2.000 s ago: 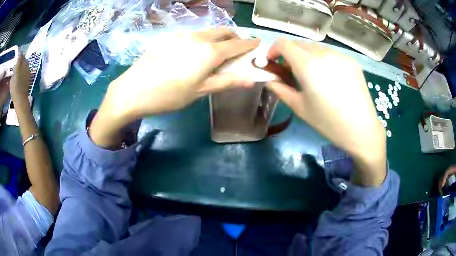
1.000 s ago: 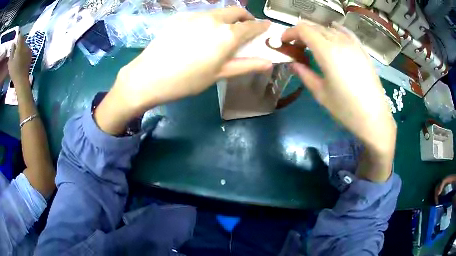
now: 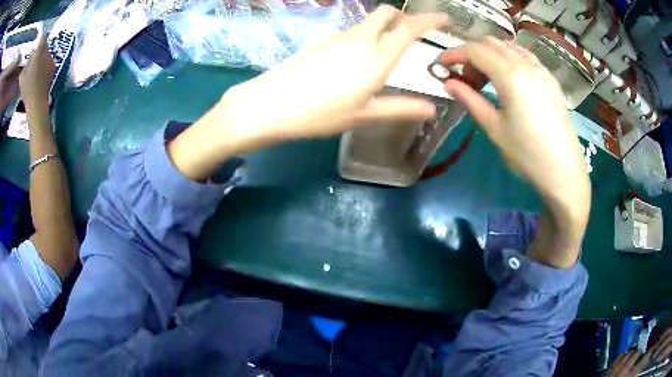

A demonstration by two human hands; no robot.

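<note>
A cream housing (image 3: 379, 156) stands tilted on the green bench, its open side towards me. My left hand (image 3: 317, 92) spans its white upper end, thumb at the near edge and fingers at the far edge. My right hand (image 3: 519, 110) pinches the end of a brown strap (image 3: 471, 76) at that upper end. A white disc (image 3: 441, 71) shows at the strap end beside my fingertips. The strap's other part (image 3: 448, 160) curves out at the right of the housing. My fingers partly hide the strap end.
Housings with brown straps (image 3: 554, 59) stand in rows at upper right. White discs (image 3: 589, 151) lie near my right wrist. A small cream box (image 3: 638, 224) is at far right. Clear plastic bags (image 3: 243, 37) lie at upper left. A neighbour's hands (image 3: 33, 74) hold a white panel at left.
The housing and both hands have moved to the right and slightly up in view. My left fingers are spread wider across the end. The left neighbour's panel has shifted.
</note>
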